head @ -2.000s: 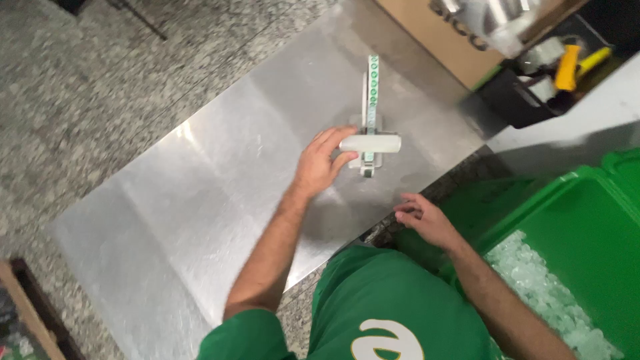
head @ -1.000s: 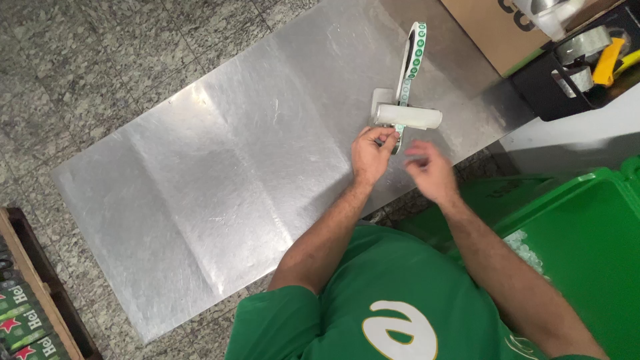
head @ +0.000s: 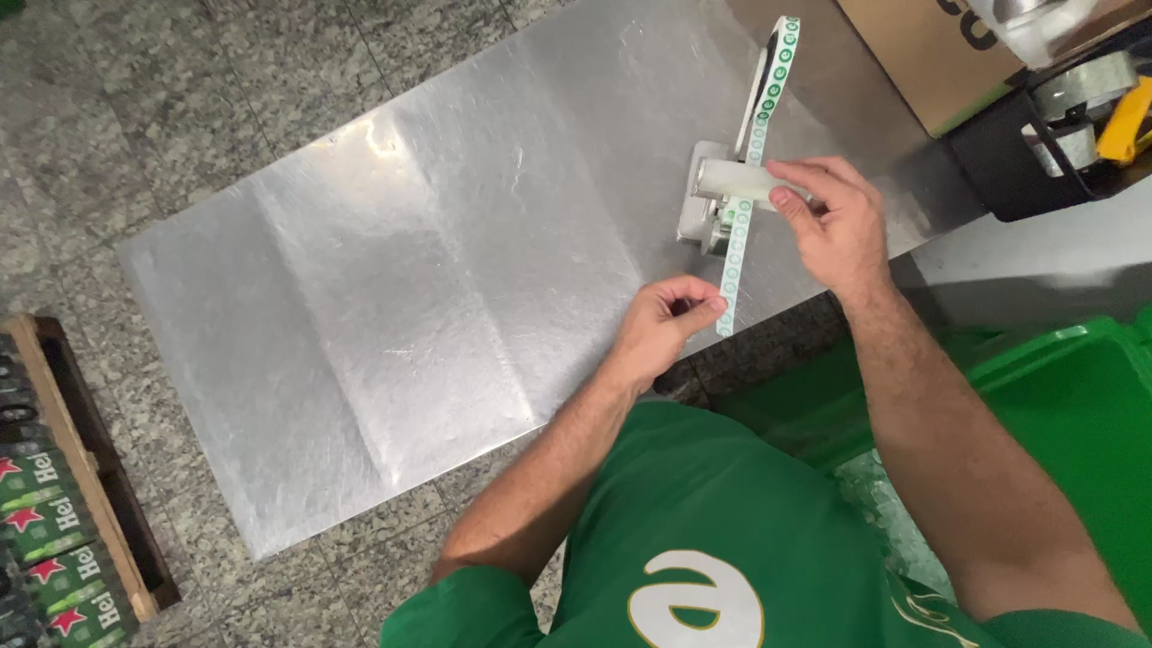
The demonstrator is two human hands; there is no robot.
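Observation:
A tape dispenser [head: 702, 202] stands near the right part of the steel table [head: 432, 270], with a roll of white and green printed tape [head: 781, 67] upright on it. A pale cylinder [head: 733, 180] lies across the dispenser. My left hand [head: 670, 319] pinches the edge of the strip of tape [head: 733, 261] pulled down toward the table's near edge. My right hand [head: 837, 211] grips the right end of the pale cylinder between thumb and fingers.
A cardboard box [head: 936, 63] and a black bin [head: 1021, 162] with clear tape rolls and a yellow-handled tool [head: 1125, 121] are at the upper right. A green container [head: 1071, 405] with ice [head: 891, 513] is at the lower right. A wooden pallet [head: 85, 468] with beer packs stands at the left.
My right hand has moved up onto the pale cylinder. The tape strip now reaches farther down from the dispenser, with my left hand at its lower part.

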